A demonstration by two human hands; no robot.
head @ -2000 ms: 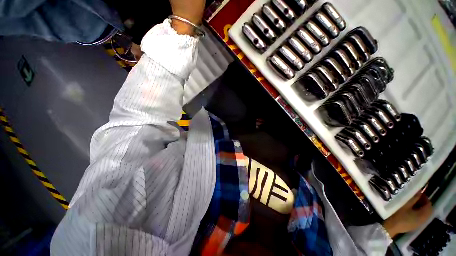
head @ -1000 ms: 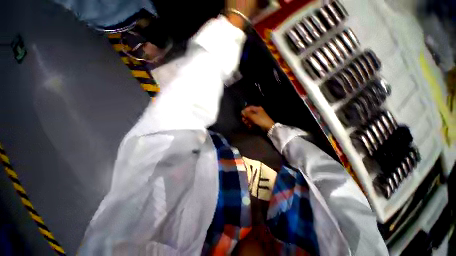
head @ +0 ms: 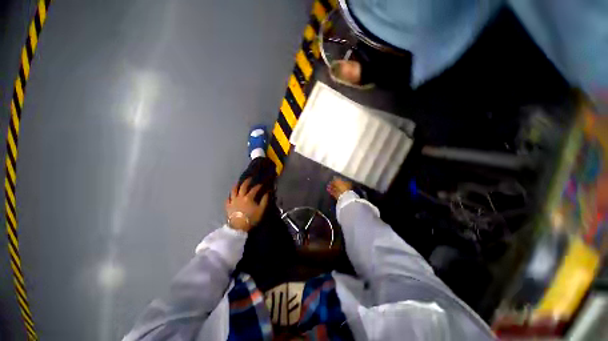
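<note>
A stack of white ribbed trays (head: 353, 136) lies low in front of me, beside the striped floor tape. My right hand (head: 341, 187) is just below its near edge, small and blurred. I cannot tell whether it touches the stack or how its fingers are closed. My left hand (head: 247, 205) rests with fingers apart on my dark trouser leg, left of the stack, and holds nothing.
Yellow-black tape (head: 291, 106) crosses the grey floor (head: 160, 173). A chrome stool ring (head: 308, 228) is below me. A person's light blue garment (head: 427, 30) fills the top. Cables (head: 480, 213) and a blurred bench edge with a yellow sheet (head: 568, 280) are at right.
The view has swung from the tray of black pieces down to the floor. My left hand has come down from the top onto my leg. My right hand is now near the white stack.
</note>
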